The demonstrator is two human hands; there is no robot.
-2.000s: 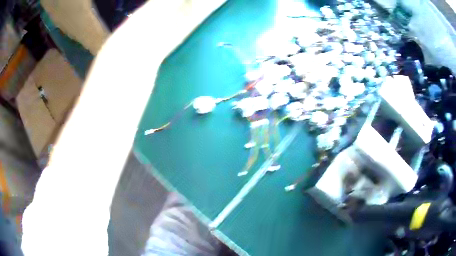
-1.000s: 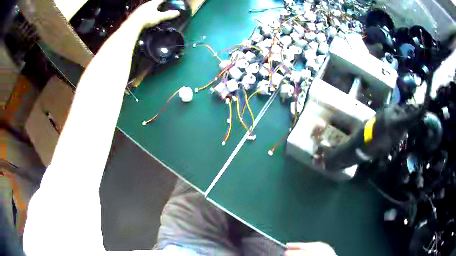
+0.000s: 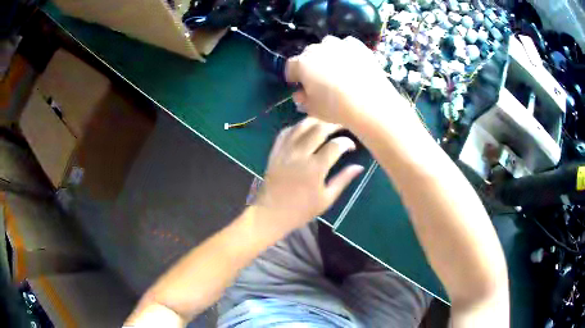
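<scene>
My left hand [image 3: 298, 173] is over the bench edge in the middle, blurred, with fingers curled and thumb apart. A dark patch shows between its thumb and fingers; I cannot tell whether it is a held part or the bench. My right hand [image 3: 333, 80] reaches across above it, fingers bent down at the green mat, its grip hidden. A thin motor lead [image 3: 256, 120] with a white plug runs from under my right hand to the left. Black housings [image 3: 340, 19] lie just beyond that hand. A pale wire [image 3: 256, 42] lies to its left.
A motor pile [image 3: 442, 45] lies beyond my right forearm. The screw feeder [image 3: 513, 122] stands at the right, with the black driver [image 3: 545, 189] at its front. More black housings lie at the far right. An open carton [image 3: 147, 22] is at the upper left; other cartons [image 3: 64, 115] are below the bench.
My left hand has come back from the black housings at the upper left to the middle. My right hand has moved from the bench's front edge up across the mat. The view has shifted.
</scene>
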